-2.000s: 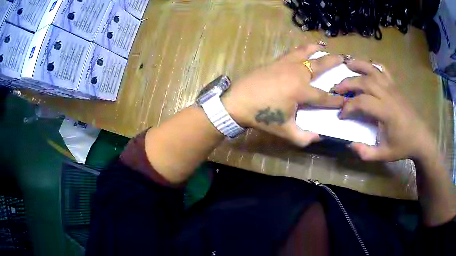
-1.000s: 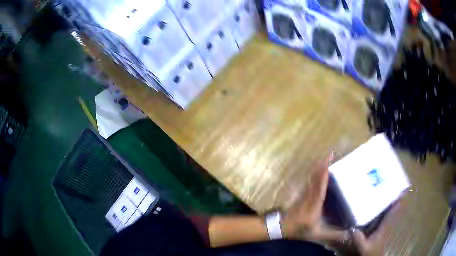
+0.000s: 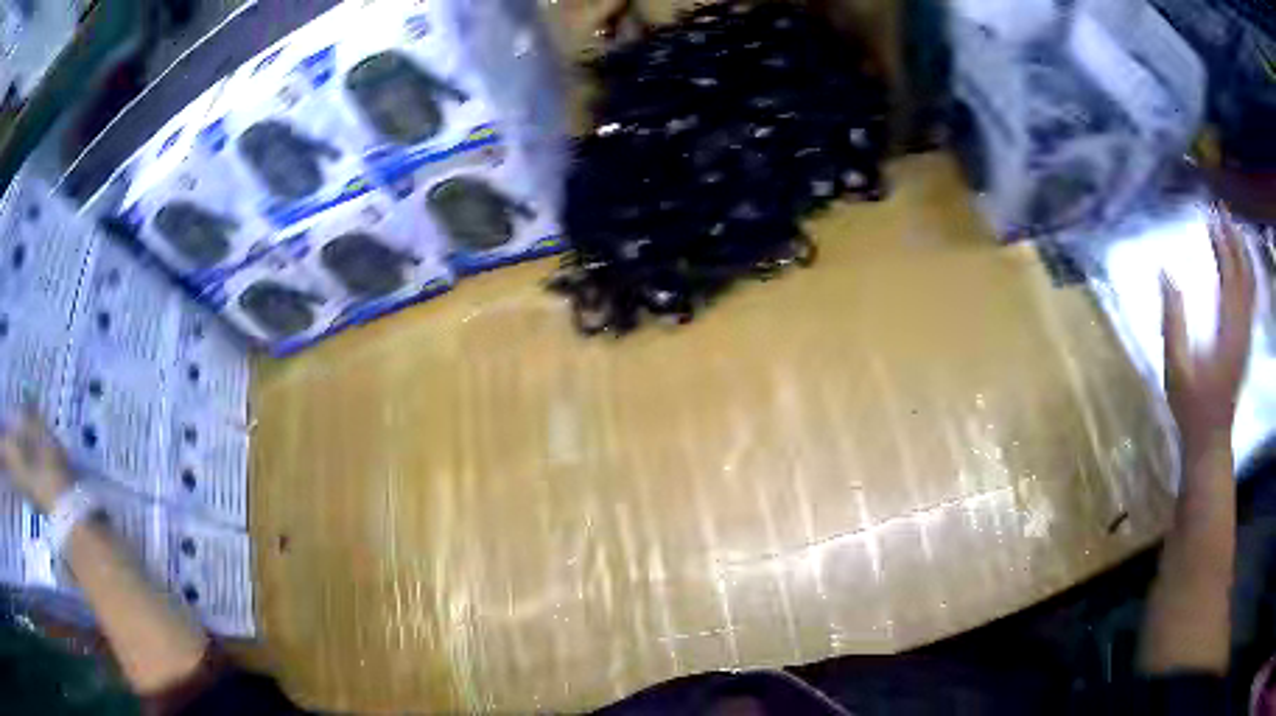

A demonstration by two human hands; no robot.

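Observation:
My left hand (image 3: pixel 35 462) is at the far left edge, over the stack of white boxes with printed text (image 3: pixel 147 420). It is small and blurred, and I cannot tell whether its fingers hold a box. My right hand (image 3: pixel 1206 329) is at the far right, its fingers apart and stretched over a glossy white flat stack (image 3: pixel 1150 287). It holds nothing that I can see.
Stacked boxes with dark product pictures (image 3: pixel 371 259) stand at the back left. A black cable heap (image 3: pixel 721 147) lies at the back centre. Open white boxes (image 3: pixel 1071 119) stand at the back right. The tan tabletop (image 3: pixel 672 462) has a plastic covering.
The white box that was between my hands is no longer seen separately. My hands have moved apart, left to the stack, right to the flat white stack. The view has turned right.

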